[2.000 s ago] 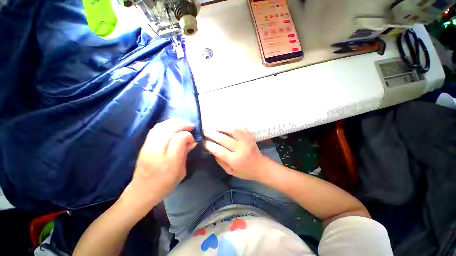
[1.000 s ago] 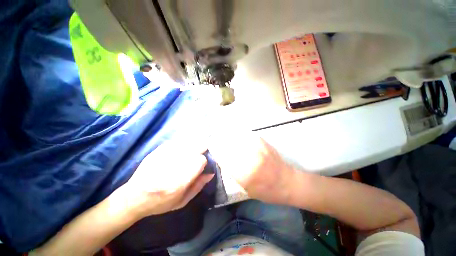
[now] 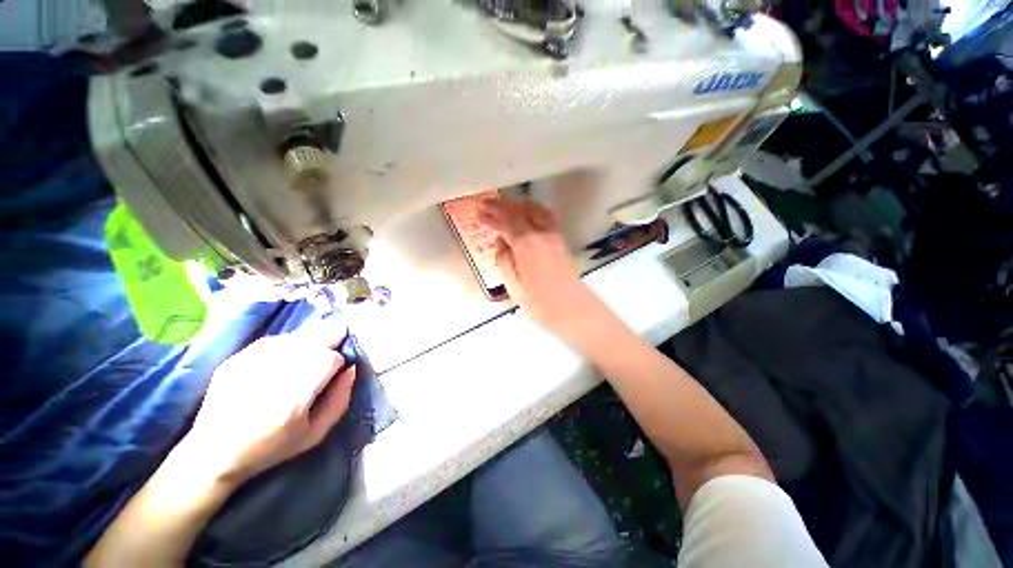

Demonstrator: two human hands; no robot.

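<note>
My left hand (image 3: 272, 394) grips the edge of the navy garment (image 3: 67, 427) just in front of the needle area. A dark grey piece (image 3: 291, 494) of the garment hangs from under this hand over the table's front edge. My right hand (image 3: 531, 261) is over the smartphone (image 3: 480, 246), under the machine arm, with its fingers at the lit reddish screen and covering part of it. Whether the fingertips touch the screen cannot be told. The off-white sewing machine (image 3: 467, 122) stands across the view. Its needle is lost in bright glare.
A neon yellow-green tag (image 3: 156, 283) hangs left of the machine head. Snips (image 3: 628, 241), black-handled scissors (image 3: 720, 217) and a control panel (image 3: 709, 272) are right of the phone. Dark fabric (image 3: 833, 388) is heaped at the right, with a white piece (image 3: 850, 283) on it.
The view has swung up to show the whole machine head. My right hand has left the fabric and moved right to the phone. My left hand stays on the fabric, now nearer the needle.
</note>
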